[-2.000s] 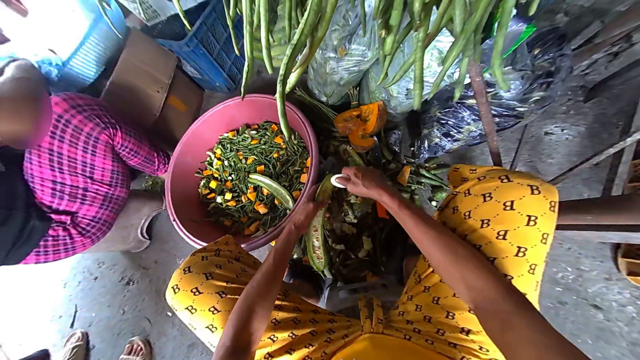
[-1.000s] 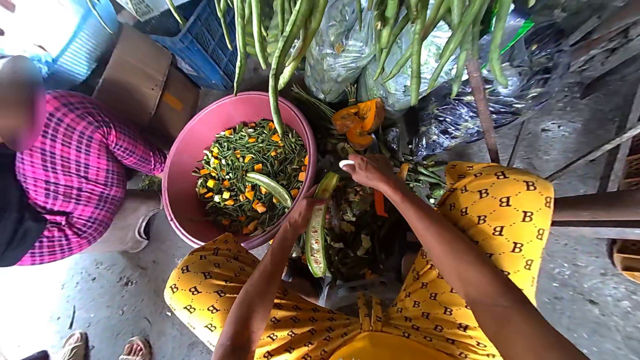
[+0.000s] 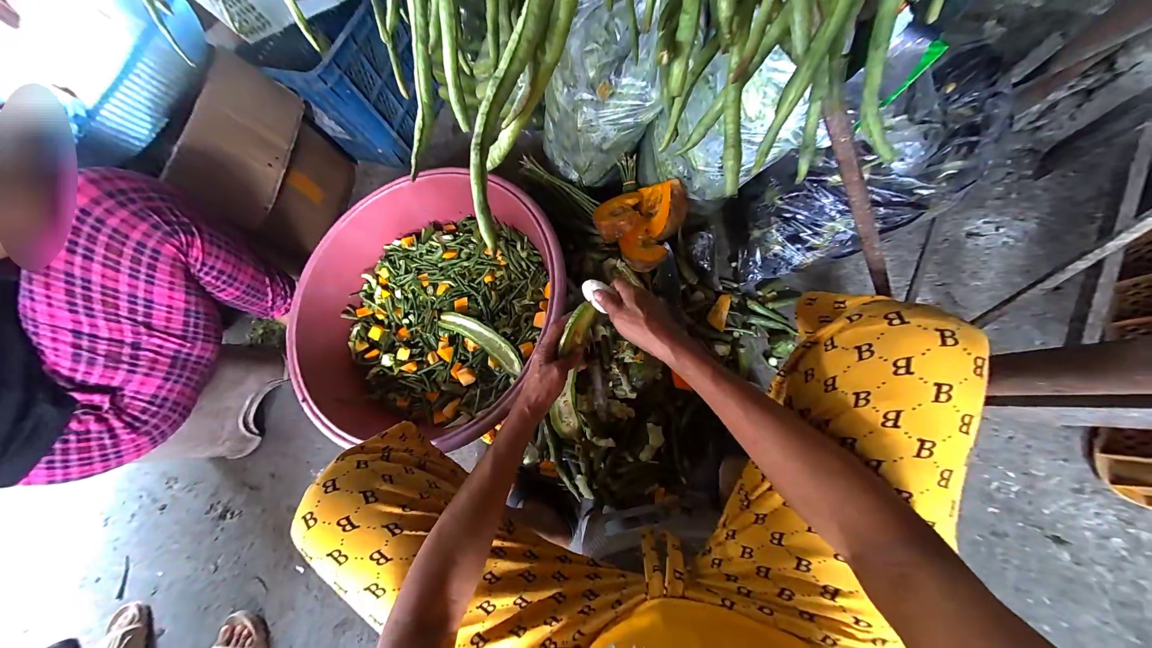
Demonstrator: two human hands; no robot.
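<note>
Between my knees, my left hand (image 3: 551,360) is closed around a long green vegetable half (image 3: 567,409), whose pale cut side shows below the fingers. My right hand (image 3: 637,315) grips a small tool with a white handle (image 3: 595,294) close to the vegetable's upper end; its blade cannot be made out. To the left stands a pink plastic tub (image 3: 315,297) with cut green beans and orange cubes. Another pale-cored green piece (image 3: 481,340) lies on top of them. Beneath my hands is a heap of vegetable scraps (image 3: 630,450).
Long green beans (image 3: 732,135) hang overhead at the front. Orange pumpkin pieces (image 3: 643,220) rest beyond my hands, near filled plastic bags (image 3: 601,108). A blue crate (image 3: 351,85) and a cardboard box (image 3: 236,135) stand behind the tub. A person in a checked shirt (image 3: 126,315) sits at the left.
The vegetable half in my left hand has tilted and shows less of its cut face than a second ago. My right hand has come back closer to its upper end.
</note>
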